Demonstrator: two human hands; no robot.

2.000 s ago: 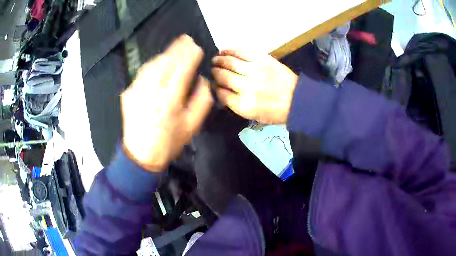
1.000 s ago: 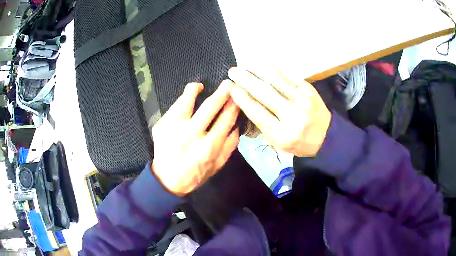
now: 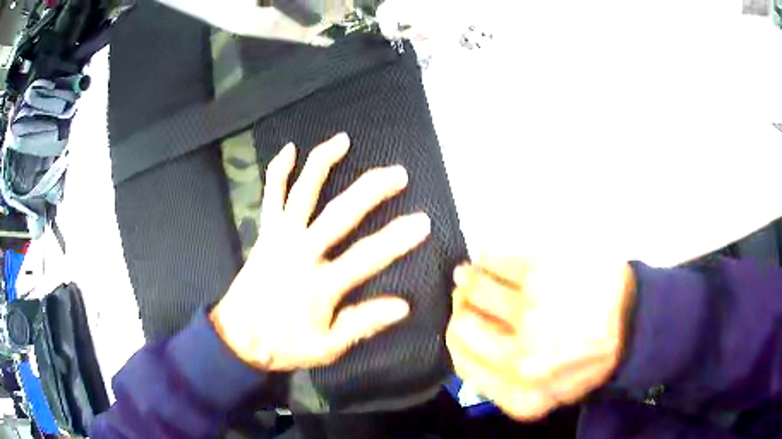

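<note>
The black mesh back panel (image 3: 360,129) lies on the white table in front of me. A camouflage strip (image 3: 243,184) runs lengthwise along it, and a flat black webbing strap (image 3: 193,127) crosses it at a slant. My left hand (image 3: 321,266) lies spread on the mesh with its fingers apart. My right hand (image 3: 536,330) pinches the right edge of the back panel near its lower corner, its fingertips curled at the rim. Shiny metal parts of the sewing machine (image 3: 396,24) are at the panel's far right corner, partly washed out by glare.
The white tabletop (image 3: 600,129) stretches to the right of the panel. Grey bag pieces (image 3: 41,129) are piled at the far left. A black bag piece (image 3: 67,360) lies at the lower left. A pale machine part crosses the top edge.
The panel has moved further onto the table, under the machine parts now in view. My left hand has spread flat on the mesh. My right hand has moved right and nearer to me along the edge.
</note>
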